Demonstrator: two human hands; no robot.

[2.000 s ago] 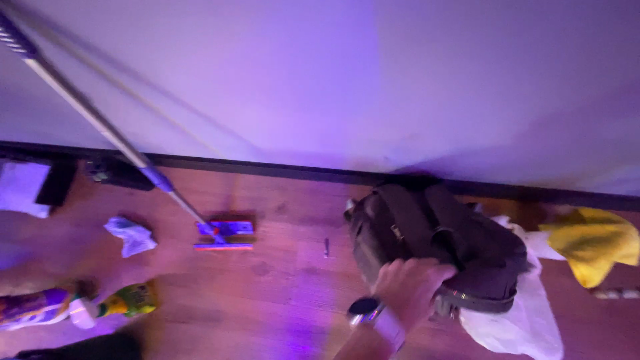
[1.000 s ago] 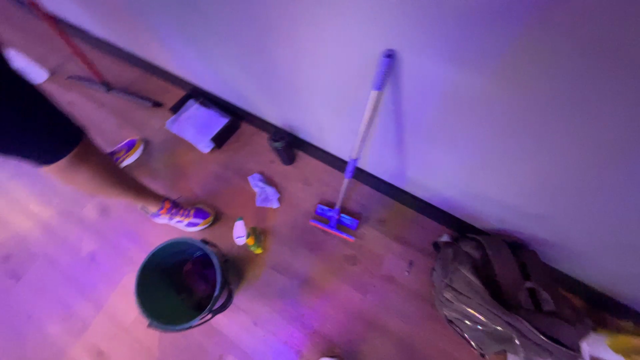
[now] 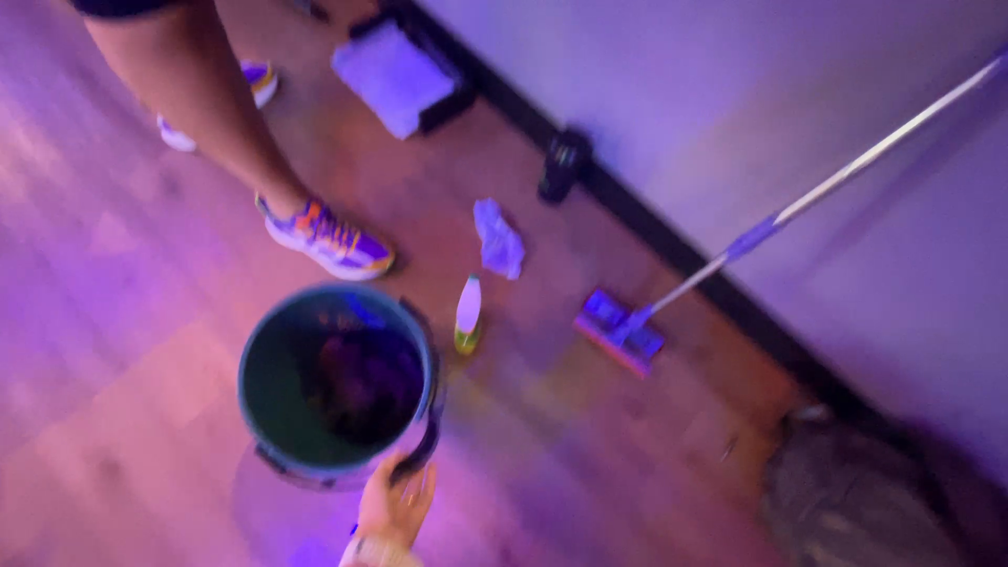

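My left hand (image 3: 399, 500), at the bottom left of centre, has its fingers loosely curled at the black handle (image 3: 421, 450) of a dark green bucket (image 3: 272, 394). The thumb and fingers lie on either side of the handle's grip. Dark, blurred contents (image 3: 358, 386) fill part of the bucket. Right of it are a bottle with a pale top and yellow-green base (image 3: 468, 311) and a crumpled cloth (image 3: 499, 239). A blue and red mop head (image 3: 622, 331) rests on the floor, its pole (image 3: 858, 165) slanting up to the right. My right hand is out of view.
Another person's leg (image 3: 193, 102) and purple-orange shoe (image 3: 327, 240) are just above the bucket. Along the black baseboard (image 3: 654, 228) are a black tray with a pale cloth (image 3: 394, 79) and a dark cylindrical object (image 3: 564, 164). A dark bag (image 3: 850, 496) lies lower right.
Two seconds ago a hand with a watch was on the dark bag; now my left hand is at the bucket's handle. The view has swung left, and the bucket looks nearer.
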